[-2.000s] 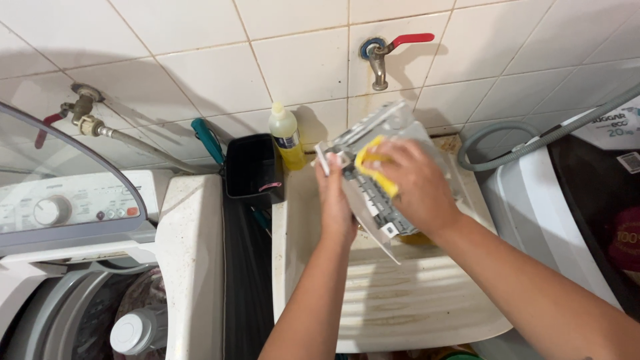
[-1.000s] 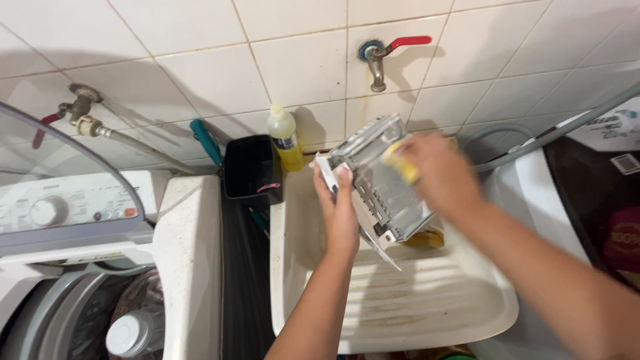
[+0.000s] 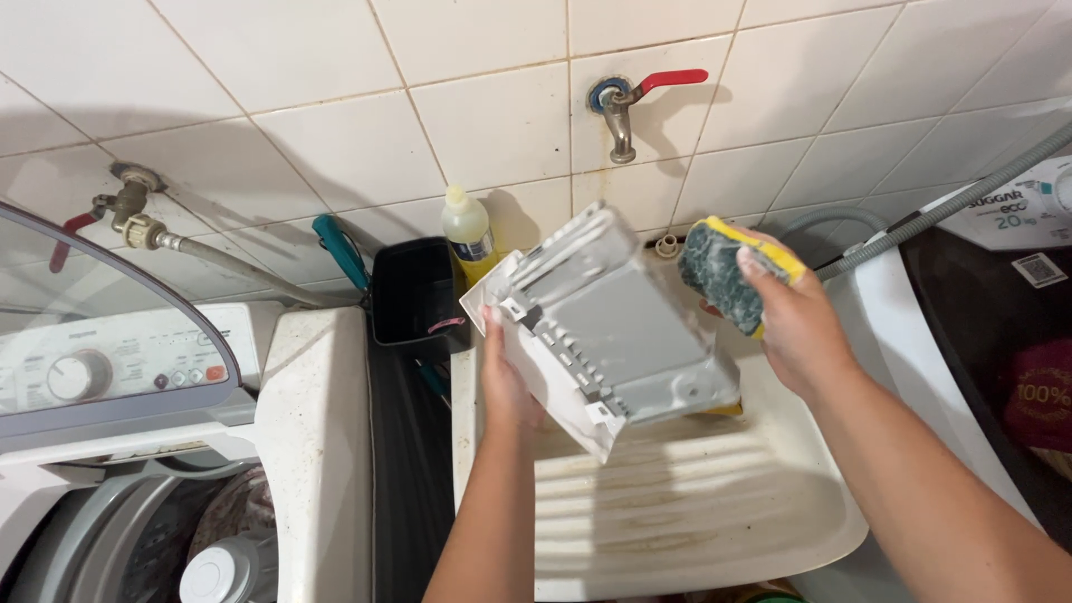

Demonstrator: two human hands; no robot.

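My left hand [image 3: 509, 381] grips a grey and white plastic drawer [image 3: 624, 322] by its white front panel, holding it tilted above the laundry sink [image 3: 695, 519]. Suds or water show on the drawer's surface. Right of the drawer and apart from it, my right hand [image 3: 787, 314] holds a yellow sponge with a dark green scouring side [image 3: 727, 272], whose foamy green face is turned toward me. Part of a yellow thing [image 3: 727, 409] shows under the drawer's lower right edge; what it is cannot be told.
Above the sink is a metal tap [image 3: 620, 126] with a red lever. A bottle of yellow liquid [image 3: 469, 230] and a black container [image 3: 414, 289] stand at the sink's back left. An open washing machine [image 3: 314, 452] is at left, another appliance [image 3: 904, 352] at right, with a grey hose [image 3: 946, 201].
My right hand with the sponge has moved off the drawer to its right, and the sponge's green side now shows. The drawer has turned in my left hand.
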